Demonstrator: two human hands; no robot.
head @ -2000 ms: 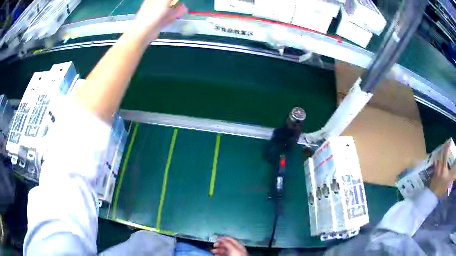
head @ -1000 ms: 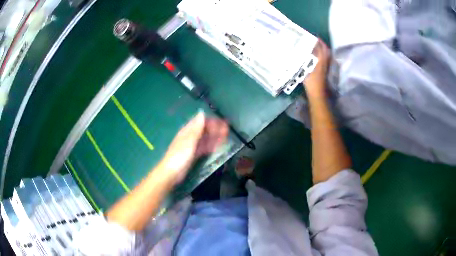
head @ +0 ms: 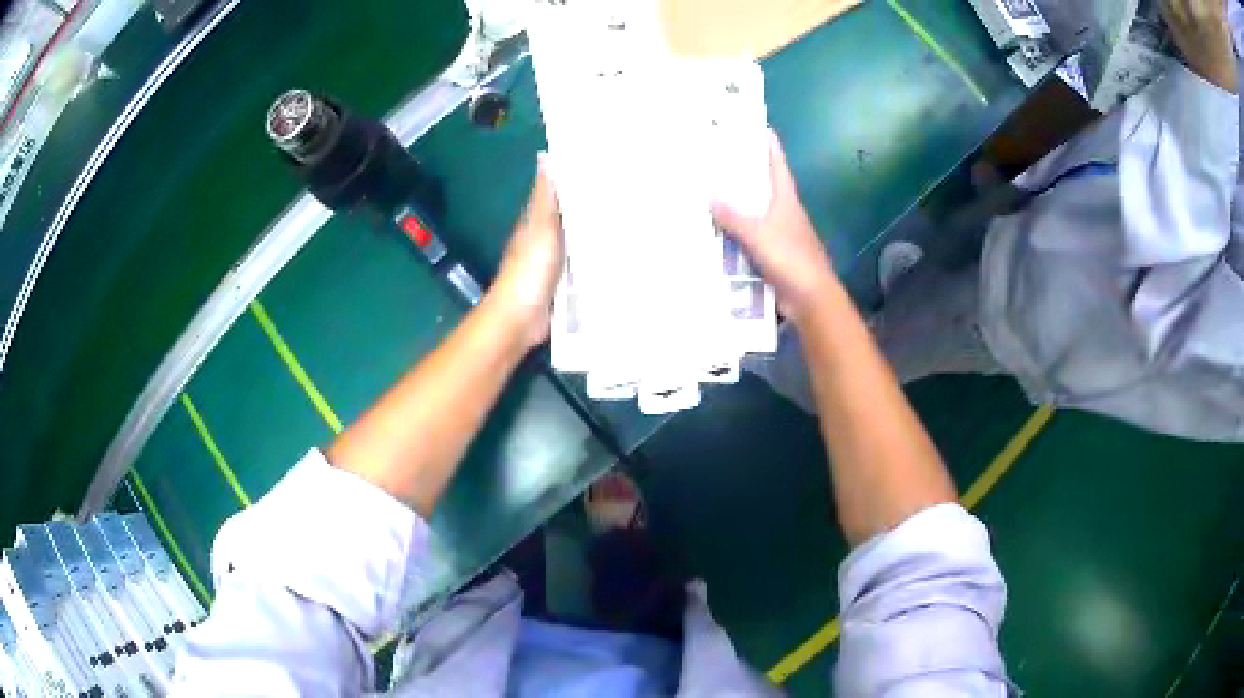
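Note:
Several white retail cartons (head: 648, 205) stand together as a bright, washed-out group in front of me, with small tabs along their near end. My left hand (head: 529, 259) is pressed against the left side of the group. My right hand (head: 780, 239) grips the right side, its thumb over the top. Both hands are bare and hold the group between them. Whether the cartons are lifted off the bench, I cannot tell.
A black heat gun (head: 358, 167) lies on the green bench (head: 368, 321) left of the cartons. A carton stack (head: 96, 586) is at lower left. Brown cardboard (head: 744, 21) lies behind the cartons. A neighbouring person in a grey smock (head: 1091, 273) is at right.
My left hand has moved from above the bench edge to the cartons' left side. The cartons now stand between both hands, turned to point toward me. My right hand has shifted from their end to their side.

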